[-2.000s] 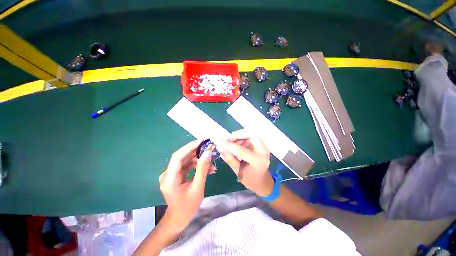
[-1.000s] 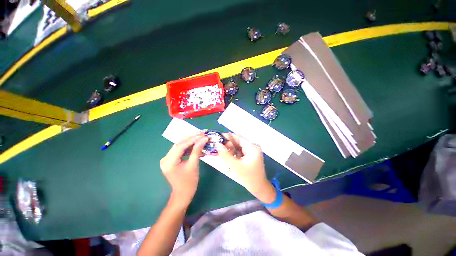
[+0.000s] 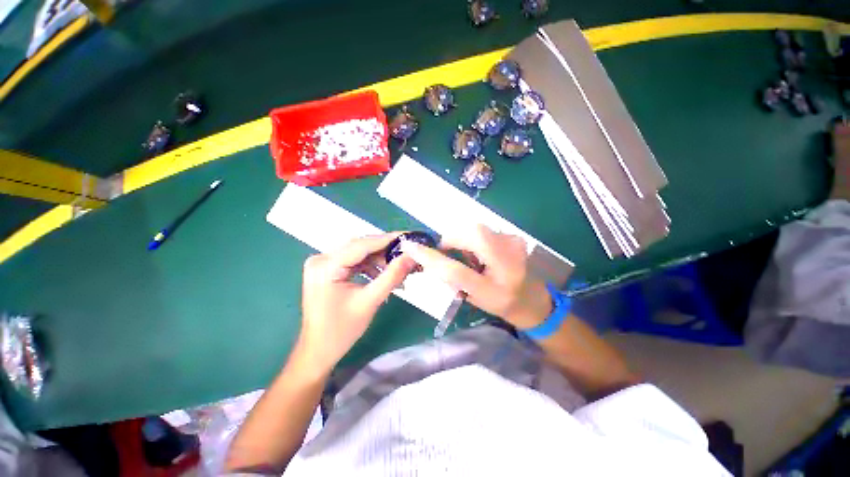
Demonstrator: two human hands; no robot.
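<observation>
A dark round electronic unit [image 3: 406, 248] is held between my two hands, above two white card-like strips [image 3: 322, 216]. My left hand [image 3: 347, 291] grips its left side with thumb and fingers. My right hand [image 3: 494, 277] has its fingertips on the unit's right side and top. A thin silvery tool, perhaps tweezers [image 3: 449, 314], sticks out below my right hand. The fingers hide much of the unit. The red parts tray [image 3: 282, 149] holds many small white bits. Several more round units [image 3: 491, 118] lie right of the tray.
A fanned stack of grey-brown and white strips [image 3: 606, 140] lies right of the units. A pen [image 3: 186, 215] lies left. A yellow edge strip and posts border the belt, which carries units [image 3: 188, 106]. A shiny bundle [image 3: 22, 356] is far left. Another person's sleeve [image 3: 803, 289] shows right.
The camera view has shifted and turned. My right hand has turned over the unit, and the silvery tool now shows below it. Both hands still hold the unit.
</observation>
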